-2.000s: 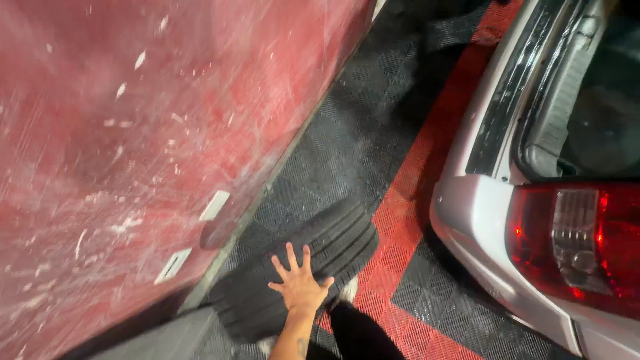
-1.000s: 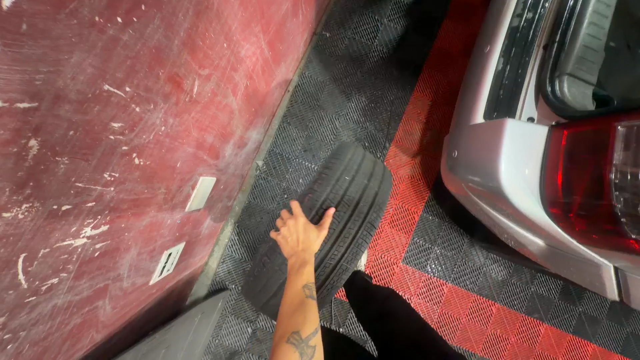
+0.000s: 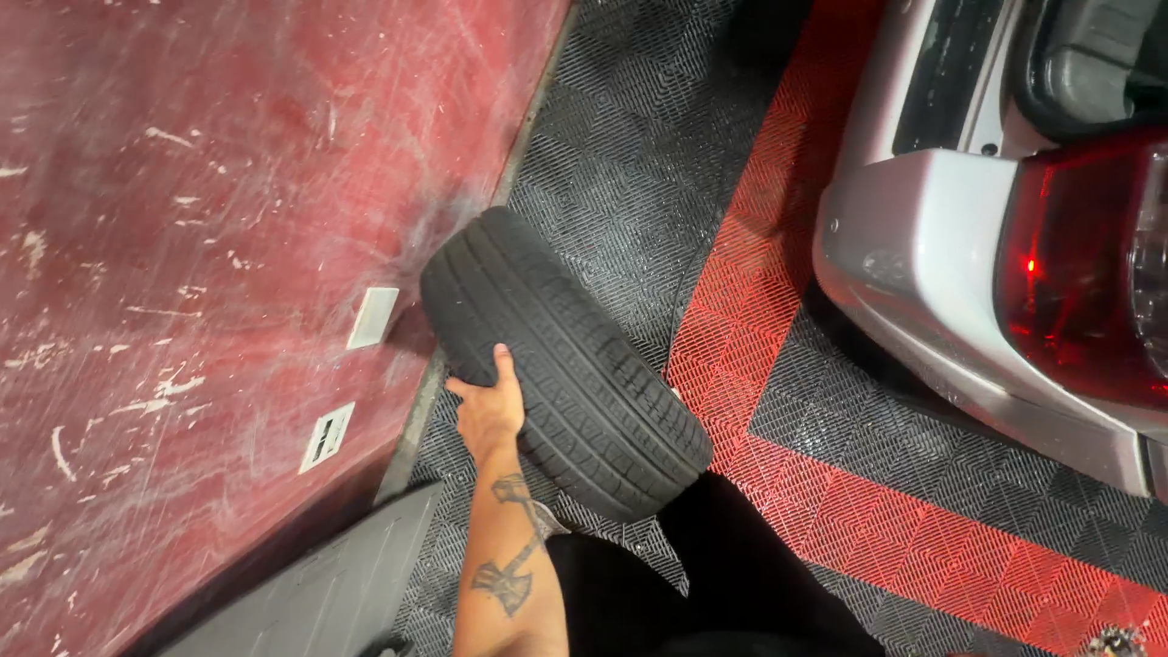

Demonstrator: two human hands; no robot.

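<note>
A black car tire (image 3: 566,365) stands on its tread on the floor, turned so that its far end is close to the red wall. My left hand (image 3: 489,411) grips the tire's left edge. Its thumb lies on the tread, and the other fingers reach over the edge, partly hidden. The forearm is tattooed. My right hand is out of view. Black-clad legs are close behind the tire, and one knee or thigh overlaps its near end.
The scuffed red wall (image 3: 228,228) with two outlet plates rises on the left. On the right is a silver car's rear bumper (image 3: 912,246) with a lit taillight (image 3: 1077,274). A grey panel (image 3: 310,584) is at lower left. Black and red floor tiles (image 3: 630,155) lie between.
My left hand was spread over the tire two seconds ago and now grips its edge. The tire has turned, its far end swinging left toward the wall.
</note>
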